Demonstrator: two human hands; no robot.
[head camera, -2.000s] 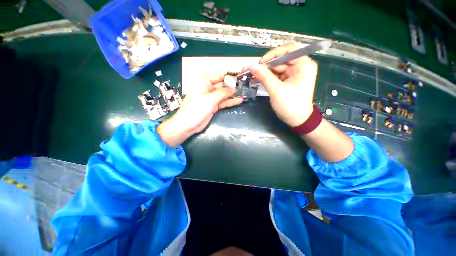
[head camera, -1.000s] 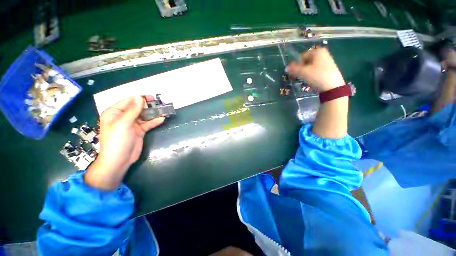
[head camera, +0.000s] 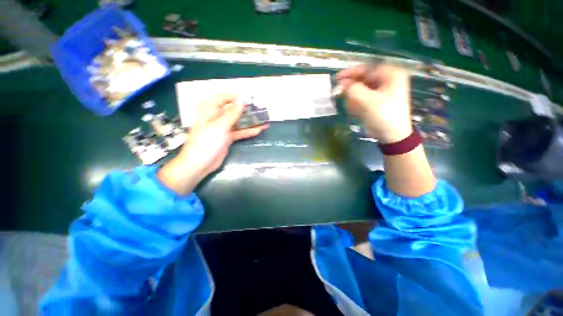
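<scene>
My left hand (head camera: 213, 133) holds a grey-silver circuit board assembly (head camera: 254, 116) between thumb and fingers, over the front edge of a long white paper strip (head camera: 290, 95). My right hand (head camera: 378, 99) is blurred, at the strip's right end, apart from the board. Its fingers are closed on slim tweezers, seen only as a dark blur (head camera: 372, 63) above the hand. A small pale spot shows at its fingertips; I cannot tell if it is a part or the tool's tip. The clear parts tray with small black-gold parts (head camera: 432, 114) lies right of this hand, partly hidden.
A blue bin (head camera: 80, 77) of white and tan scraps stands upper left. Waiting boards (head camera: 151, 139) lie left of my left hand. A pale rail (head camera: 247, 52) crosses behind, with grey units on green beyond. A dark container (head camera: 531, 145) and another person's blue sleeve (head camera: 512, 244) are at right.
My right hand has come back from over the parts tray toward the strip, nearer the board. My left hand still holds the board. The view has turned, shifting the scene.
</scene>
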